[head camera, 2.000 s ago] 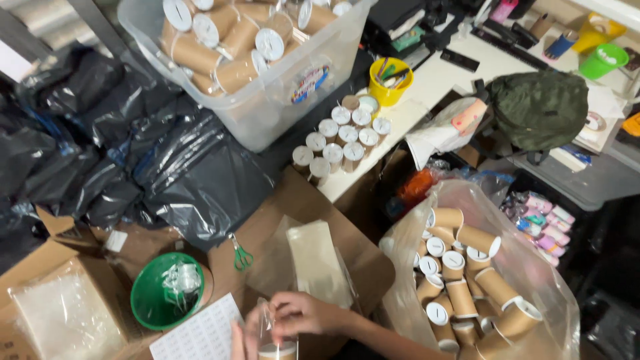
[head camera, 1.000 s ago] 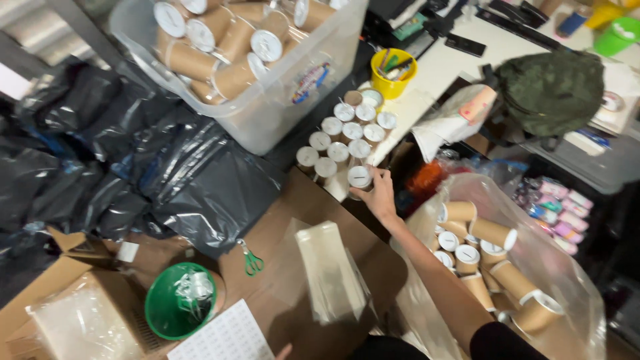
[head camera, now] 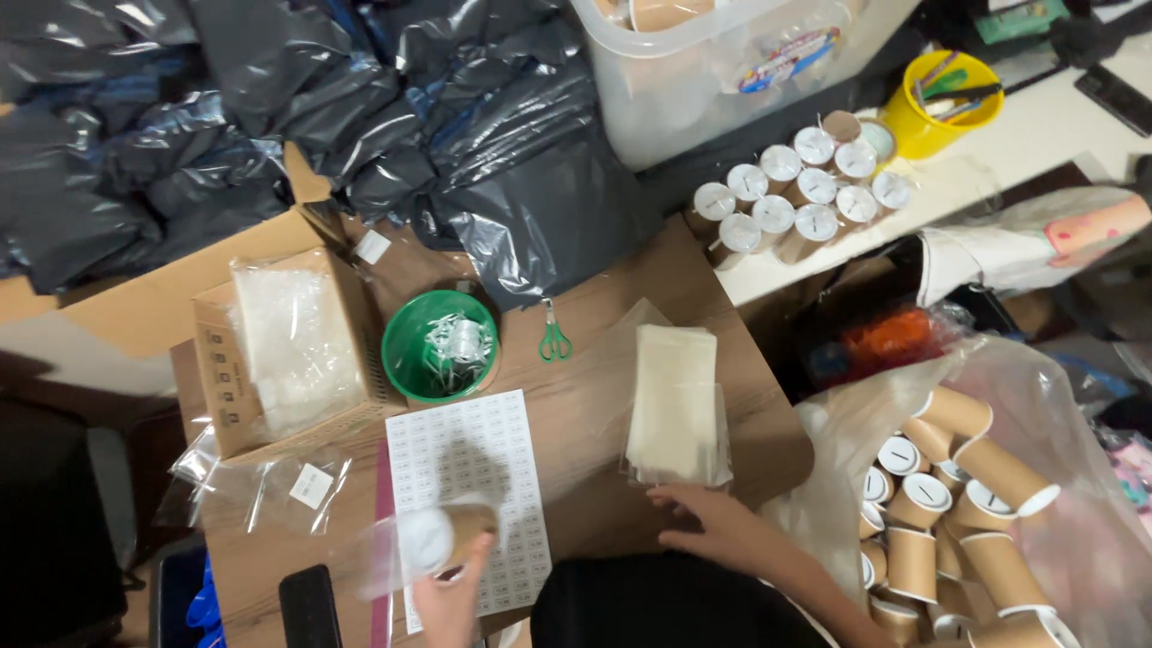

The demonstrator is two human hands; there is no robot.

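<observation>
My left hand (head camera: 453, 594) is closed around a brown cardboard tube with a white lid (head camera: 427, 540), held over the sheet of printed stickers (head camera: 515, 450); a blurred clear film shows beside the tube. My right hand (head camera: 697, 522), fingers apart and holding nothing, is at the lower edge of the stack of clear plastic bags (head camera: 675, 405). Left of the stack lie green-handled scissors (head camera: 553, 340). A green bowl (head camera: 385, 351) holds white and silvery ties or ribbon. Lidded tubes (head camera: 816, 222) stand in rows on the white table.
An open carton (head camera: 219, 378) holds packed clear bags. Black plastic bags (head camera: 558, 198) lie at the back. A large clear bin (head camera: 630, 99) and a yellow cup (head camera: 918, 135) stand behind. A sack of lidded tubes (head camera: 1035, 378) is at right. A black phone (head camera: 309, 603) lies front left.
My right hand has moved from the rows of tubes back to the stack of clear bags. My left hand has come into fuller view with a lidded tube. The view has shifted.
</observation>
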